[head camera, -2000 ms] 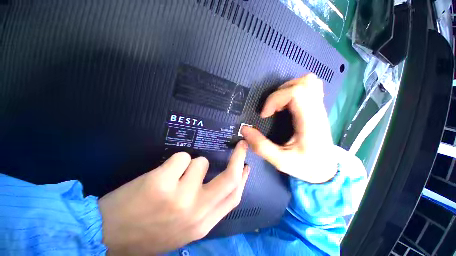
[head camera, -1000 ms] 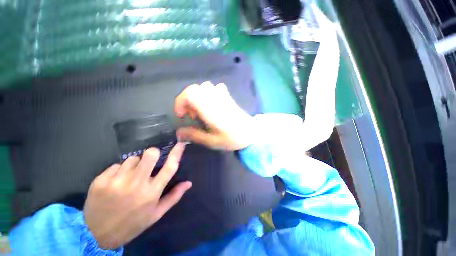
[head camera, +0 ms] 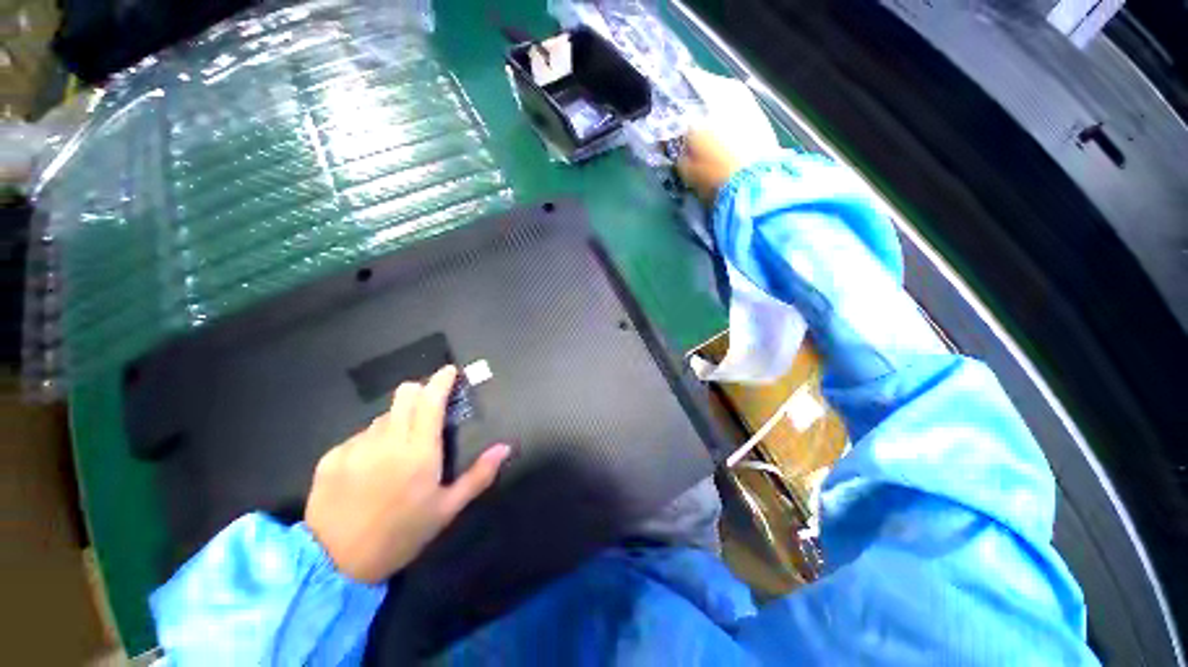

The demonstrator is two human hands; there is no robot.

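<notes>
The black ribbed back cover (head camera: 560, 287) lies across the green-matted bench and my lap. My left hand (head camera: 391, 469) rests on it with thumb apart, its fingers partly covering the dark rating label (head camera: 463, 399). A small white sticker (head camera: 478, 371) sits on the cover beside the fingertips. A smooth dark recess (head camera: 400, 365) lies above the label. My right hand (head camera: 710, 159) reaches to the far right, by a crumpled clear plastic bag (head camera: 658, 65); its fingers are partly hidden there, so whether it holds something cannot be told.
A black open box (head camera: 580, 98) stands at the far bench side. Clear ribbed air-column packaging (head camera: 313, 143) lies at the upper left. A brown carton (head camera: 769, 404) with white scraps is under my right arm. A white strip (head camera: 762, 341) hangs beside it. The dark conveyor edge (head camera: 990, 196) curves along the right.
My right hand has left the white sticker and moved away to the far right side of the bench. My left hand stays on the cover. The view has swung, showing the box and carton.
</notes>
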